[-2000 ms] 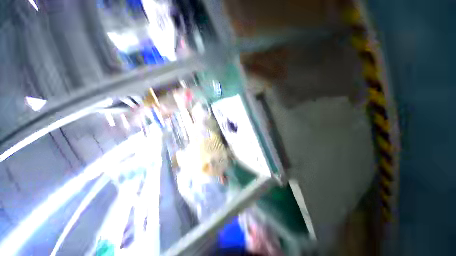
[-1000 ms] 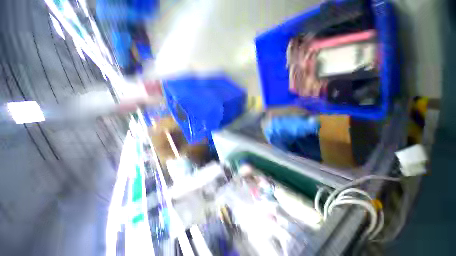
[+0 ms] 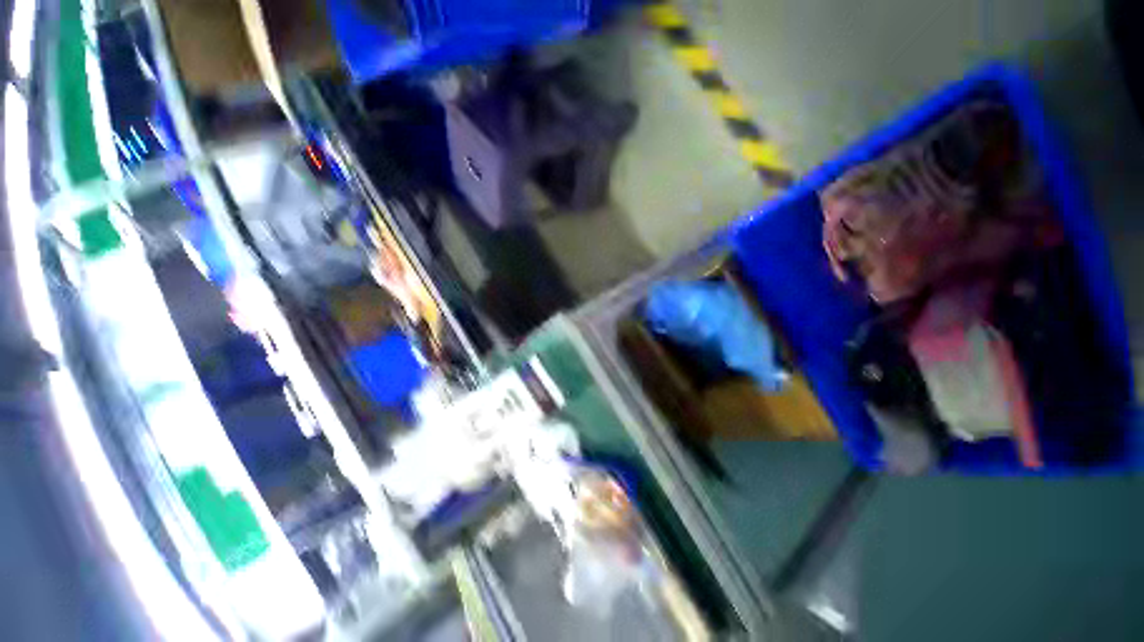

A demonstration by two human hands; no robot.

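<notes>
No hand shows in the view, which is blurred and tilted sideways. Nearest on the right is a deep-blue tote (image 3: 803, 270) holding pink, dark and whitish pieces (image 3: 960, 364) that I cannot make out clearly. Beside its left edge is an open brown carton (image 3: 765, 411) with a light-blue crumpled plastic item (image 3: 715, 329) at its top. The pale metal edge of a line frame (image 3: 665, 464) runs next to the carton. White and clear crumpled items (image 3: 502, 433) lie on the line.
Another blue tote (image 3: 458, 31) is at the top. Below it stands a greyish-purple stool-like object (image 3: 496, 157). Yellow-black floor tape (image 3: 721, 94) crosses the grey floor. A green strip (image 3: 220, 517) and bright tube lights (image 3: 107, 483) run along the left.
The view has swung; the tote with pink pieces now appears lower and further right. The stool-like object has come into view, and the coiled white cable is no longer seen.
</notes>
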